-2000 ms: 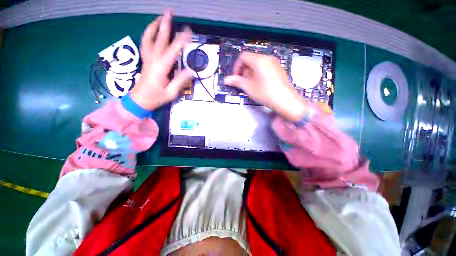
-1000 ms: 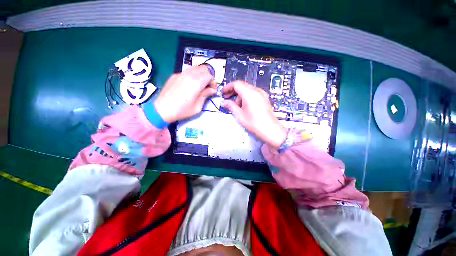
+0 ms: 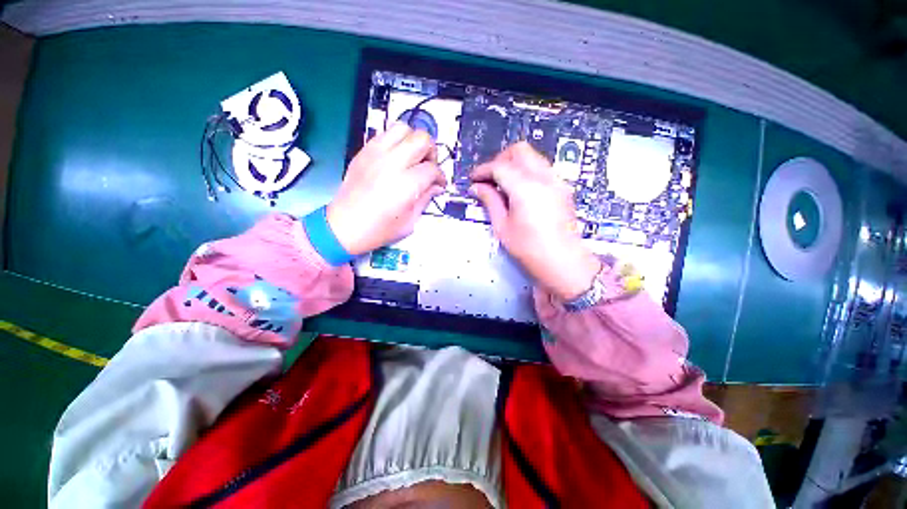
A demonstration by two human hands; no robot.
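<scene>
An open laptop base [image 3: 467, 283] lies in front of me, its silvery half nearest me. A cooling fan [image 3: 423, 121] sits in its upper left, partly covered by my left hand. A thin black fan cable [image 3: 445, 154] runs from the fan between my hands. My left hand [image 3: 390, 189] is over the fan's lower edge, with thumb and fingertips pinched together near the cable. My right hand [image 3: 529, 207] is over the dark motherboard [image 3: 489, 134], its fingertips also closed together. Whether either holds the cable or its plug is too small to tell.
Two spare fans [image 3: 267, 114] with thin black leads lie on the green bench [image 3: 109, 149] at left. A pale flat ring [image 3: 774, 219] with a small white piece in its centre lies at right. Clear shiny plastic [image 3: 867, 298] is at the far right. A grey ribbed strip [image 3: 418, 30] runs behind.
My left hand has moved from the base's left edge to the fan cable, and its spread fingers have drawn together. My right hand stays near the cable. The whole view has shifted slightly.
</scene>
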